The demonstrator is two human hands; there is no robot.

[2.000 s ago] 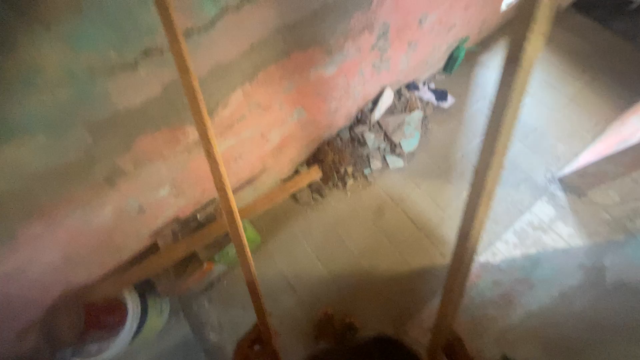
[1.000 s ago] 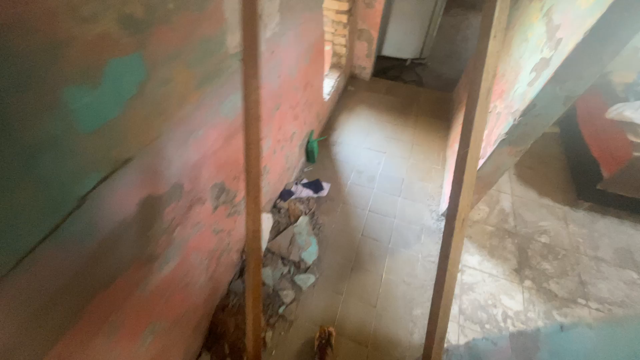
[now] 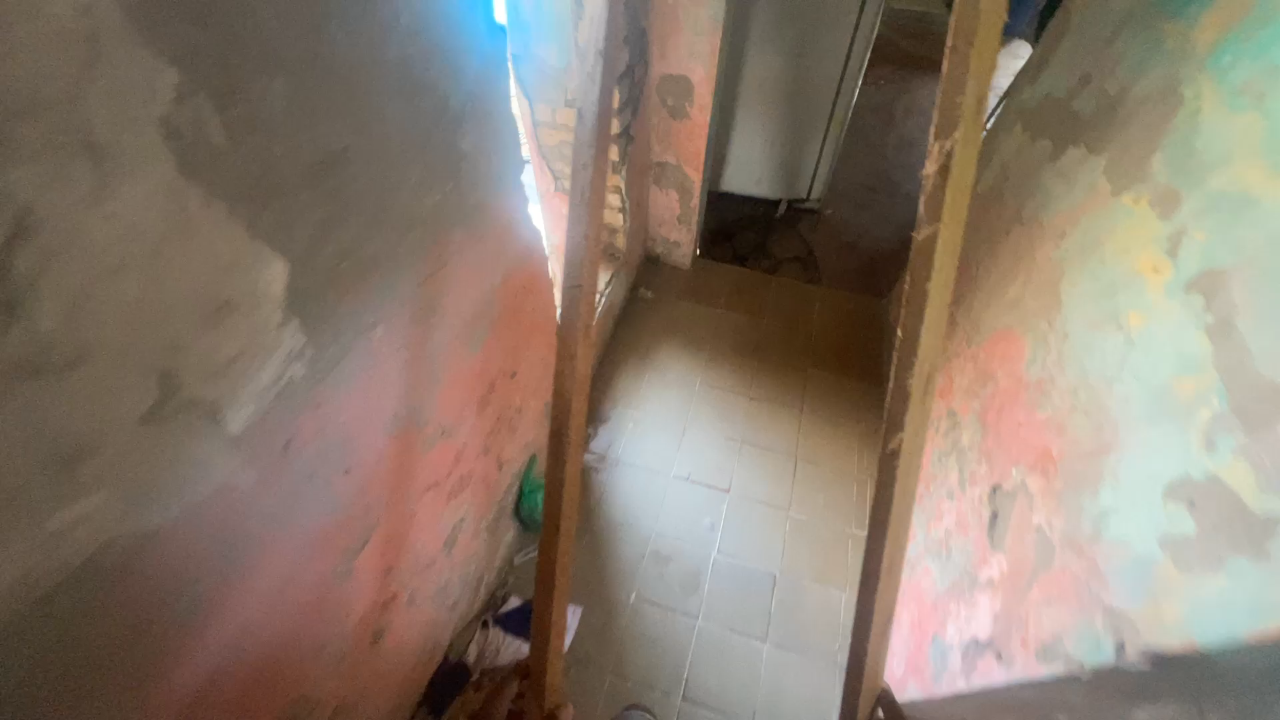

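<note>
Two long wooden bars run up through the view, one at centre-left and a thicker one at the right. At the bottom edge, a sliver of my left hand wraps the lower part of the left bar. The fingers of my right hand show dark against the foot of the right bar. Most of both hands lies outside the view. Whether anything joins the bars cannot be seen.
Peeling painted walls flank a tiled floor. A green object and a pale and dark cloth lie along the left wall. Beyond a doorway stands a white panel. A shoe tip shows below.
The view has swung up along the passage to the doorway. Both bars remain in front of me, and the rubble pile has mostly left the view.
</note>
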